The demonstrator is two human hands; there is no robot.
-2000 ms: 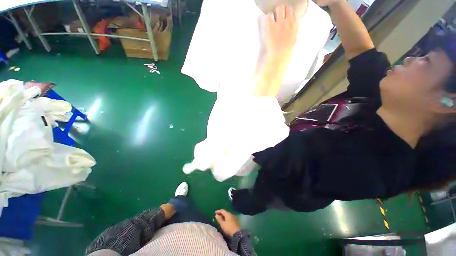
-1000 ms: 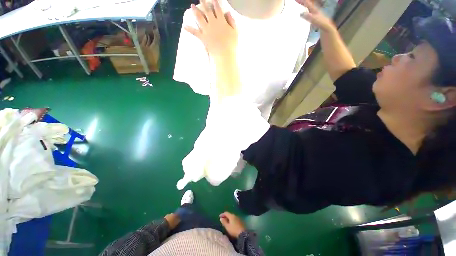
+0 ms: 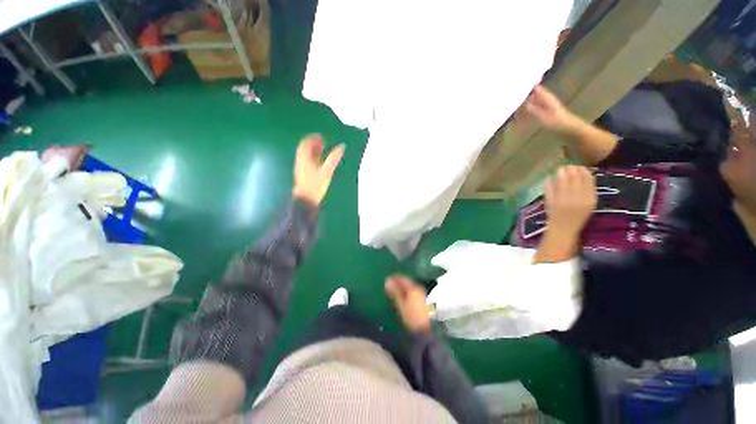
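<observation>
A bright white garment (image 3: 423,108) hangs upright at the top centre; its neck end is cut off by the frame's top edge. My left hand (image 3: 315,170) is raised to the left of the garment, fingers apart, empty and not touching it. My right hand (image 3: 409,303) is low, below the garment's hem; its fingers look loosely curled and blurred, with nothing seen in them. A second white piece (image 3: 506,290) hangs over the co-worker's forearm, just right of my right hand.
A co-worker in black stands at the right, both hands near the garment's right side. White garments (image 3: 83,257) lie piled over a blue stool (image 3: 124,203) at the left. A table with metal legs and a cardboard box (image 3: 217,55) are at the upper left. A beige pillar stands behind the garment.
My left hand has risen from my waist towards the garment. My right hand has moved slightly up. The co-worker has taken both hands off the garment and moved right with the second white piece.
</observation>
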